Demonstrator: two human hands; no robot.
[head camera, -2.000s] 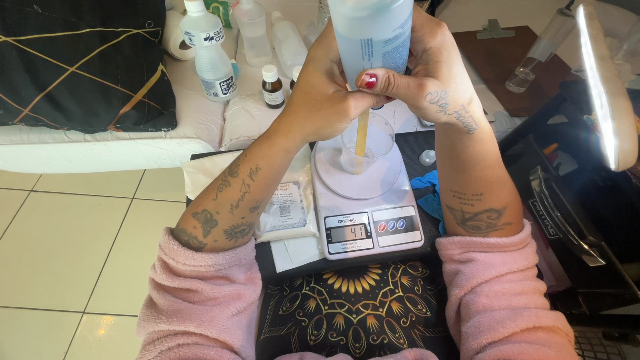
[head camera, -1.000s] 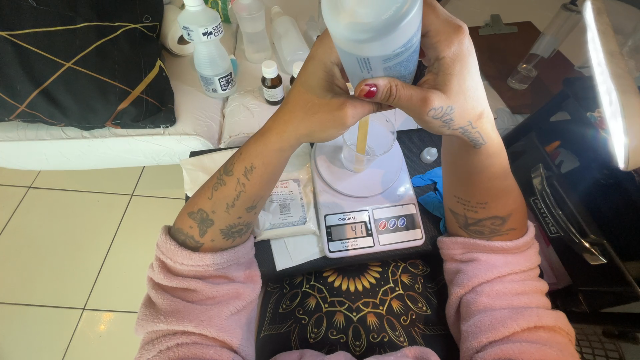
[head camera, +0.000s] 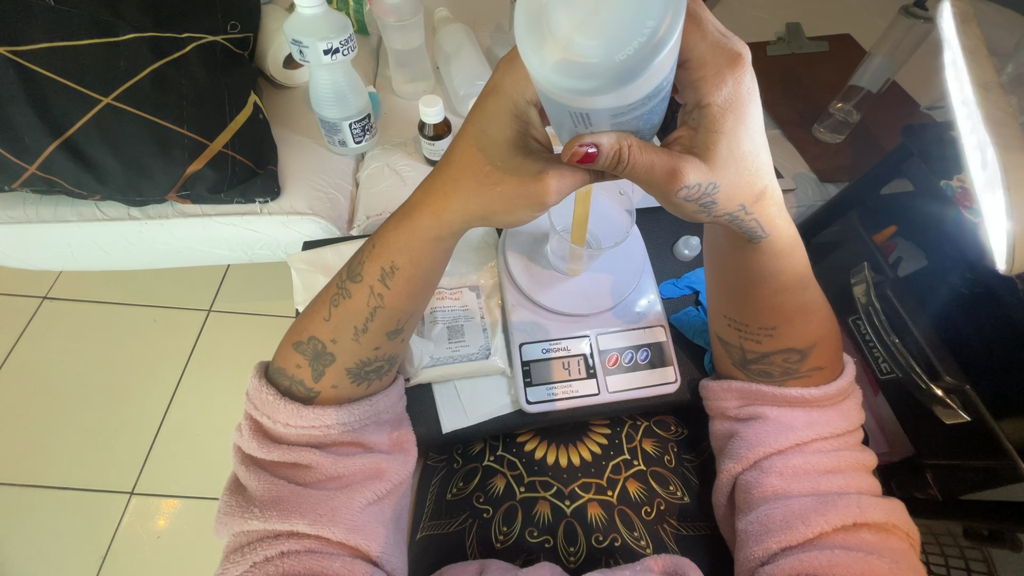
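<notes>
Both my hands grip a large translucent plastic bottle (head camera: 600, 76), tipped with its base toward me above a kitchen scale (head camera: 588, 320). My left hand (head camera: 512, 148) is on its left side and my right hand (head camera: 688, 144) on its right, thumb across the front. The bottle's mouth is hidden behind my hands. Below stands a clear plastic cup (head camera: 612, 228) on the scale's round plate, with a flat wooden stick (head camera: 581, 216) upright in it. The scale display reads 41. A clear bag of white powder (head camera: 460, 328) lies against the scale's left side.
An alcohol bottle (head camera: 332, 88), a small brown bottle (head camera: 433, 132) and a paper roll (head camera: 280, 52) stand at back left. Blue gloves (head camera: 692, 308) and a small translucent cap (head camera: 686, 248) lie right of the scale. A clipboard (head camera: 800, 104) is behind, a bright lamp (head camera: 976, 136) at right.
The large bottle has tipped further, showing more of its base, and moved slightly to the right. The display still reads 41.
</notes>
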